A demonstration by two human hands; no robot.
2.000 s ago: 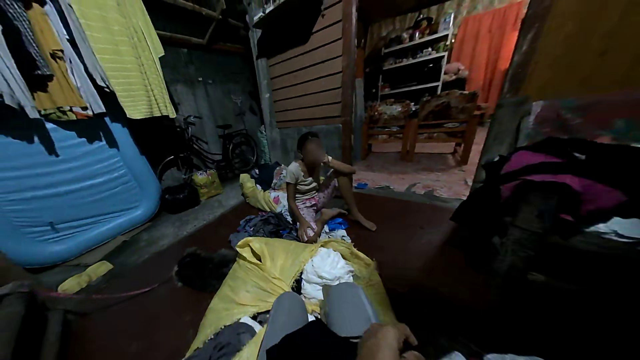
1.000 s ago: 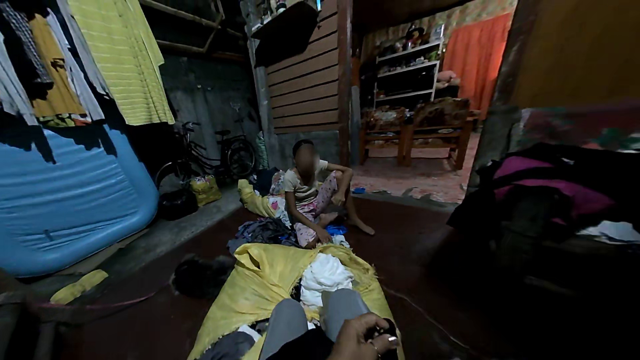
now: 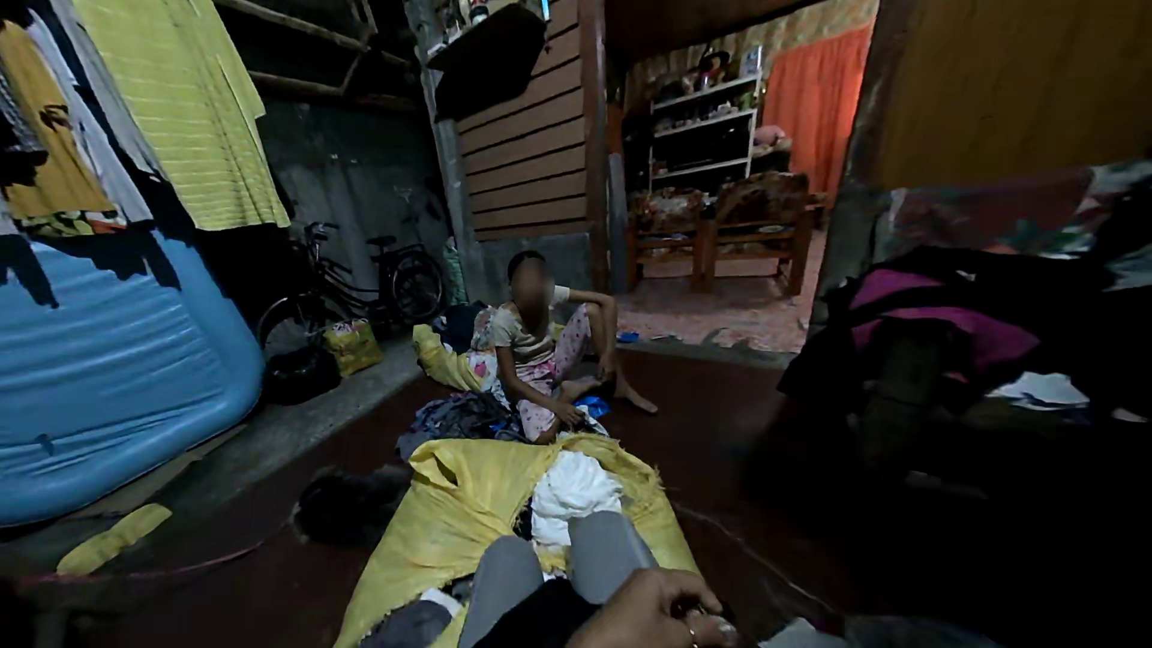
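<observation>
My left hand is at the bottom edge, right of centre, with curled fingers and a ring; whether it holds something is unclear. My right hand cannot be made out. Just beside the hand are my knees in grey. Around and beyond them lies a large yellow woven sack, open at the top, with a bunched white cloth and dark clothes in it. Beyond the sack sits a person on the floor, one hand low by a pile of dark clothes.
A dark furry animal lies left of the sack. Farther left are a yellow cloth, a blue inflatable and hanging clothes. Bicycles stand behind. Dark and magenta fabric is heaped at right, and a thin cord crosses the floor.
The seated person's nearer arm has shifted slightly among the clothes. My visible hand stays low near my knees, its fingers changing position.
</observation>
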